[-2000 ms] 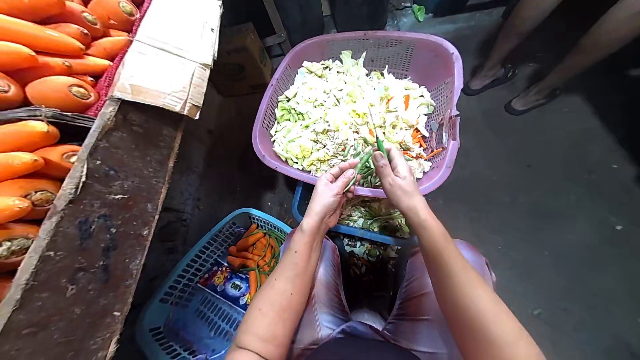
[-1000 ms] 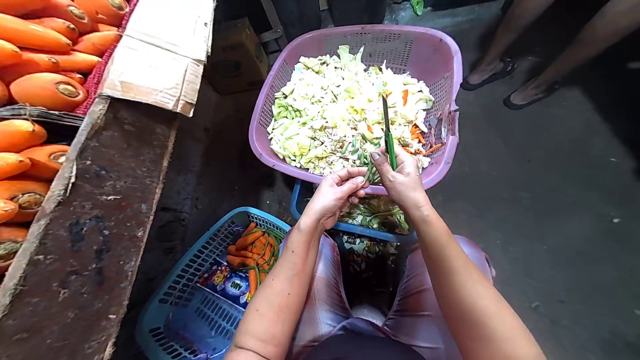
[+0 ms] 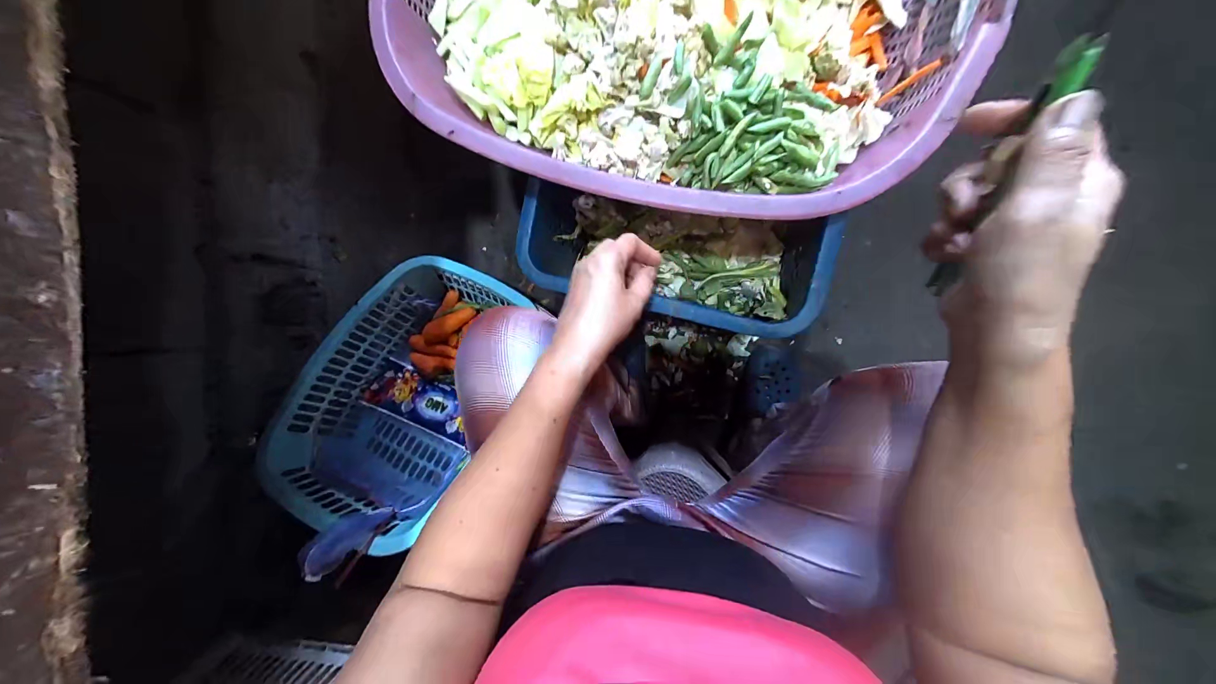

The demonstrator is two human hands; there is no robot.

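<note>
My right hand (image 3: 1031,190) is raised right of the pink plastic basket, shut on a green-handled knife (image 3: 1078,66), blurred; its blade is mostly hidden. My left hand (image 3: 613,285) is over the near left rim of a blue plastic bin (image 3: 812,318), fingers curled; whether it holds anything is hidden. The pink basket (image 3: 570,171) bears chopped cabbage (image 3: 522,76), cut green beans (image 3: 750,142) and carrot strips (image 3: 869,43). Under its near edge, the blue bin contains leafy scraps (image 3: 731,280).
A blue-green basket (image 3: 294,427) at left holds whole carrots (image 3: 442,332) and a printed packet (image 3: 423,404). A worn wooden table edge (image 3: 33,380) runs along the far left. More scraps (image 3: 693,342) lie below the bin, between my knees.
My right hand has moved away to the right with the knife. My left hand has drawn back from the pink basket to the blue bin. The view has tilted down.
</note>
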